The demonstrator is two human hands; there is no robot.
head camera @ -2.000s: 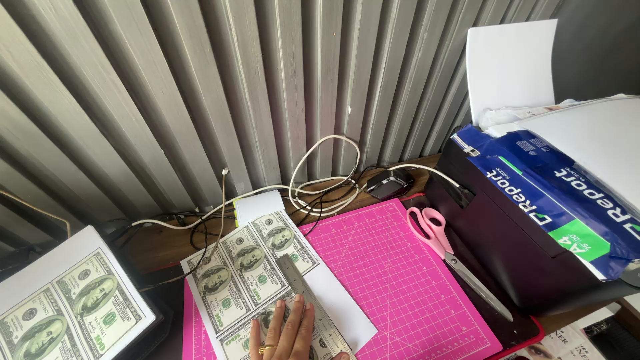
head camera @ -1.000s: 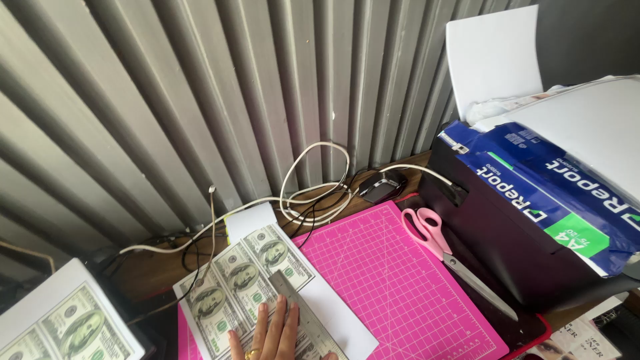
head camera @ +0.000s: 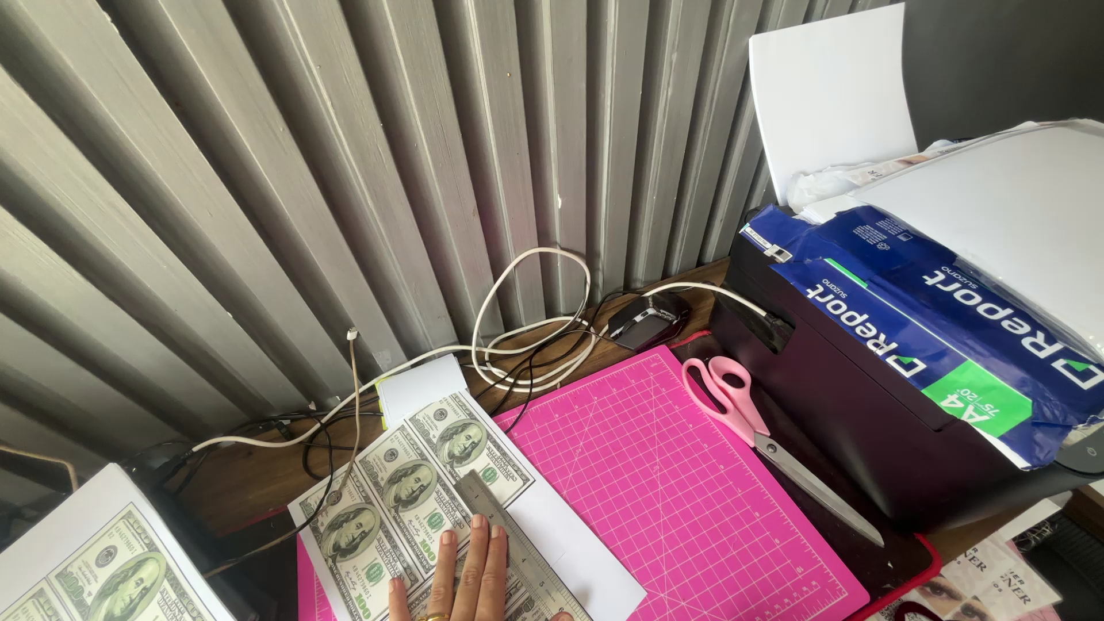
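Note:
My left hand (head camera: 466,578), with a ring on one finger, reaches in from the bottom edge. Its fingers lie spread over a metal ruler (head camera: 498,517), pressing it onto a white sheet printed with hundred-dollar bill images (head camera: 410,483). The thumb tip shows at the ruler's right side. Beneath the sheet is a pink cutting mat (head camera: 655,457) with a white grid. Pink-handled scissors (head camera: 733,397) lie beside the mat's right edge, blades toward the lower right. Another sheet of printed bill images (head camera: 129,569) rests at lower left on a dark object. My right hand is out of view.
A ribbed grey wall (head camera: 414,172) stands behind. White and black cables (head camera: 535,345) tangle near a small black device (head camera: 649,321). At right, a blue paper package (head camera: 931,345) lies on a black printer (head camera: 828,414), with blank paper (head camera: 837,95) upright behind it. Printed papers (head camera: 992,578) lie at lower right.

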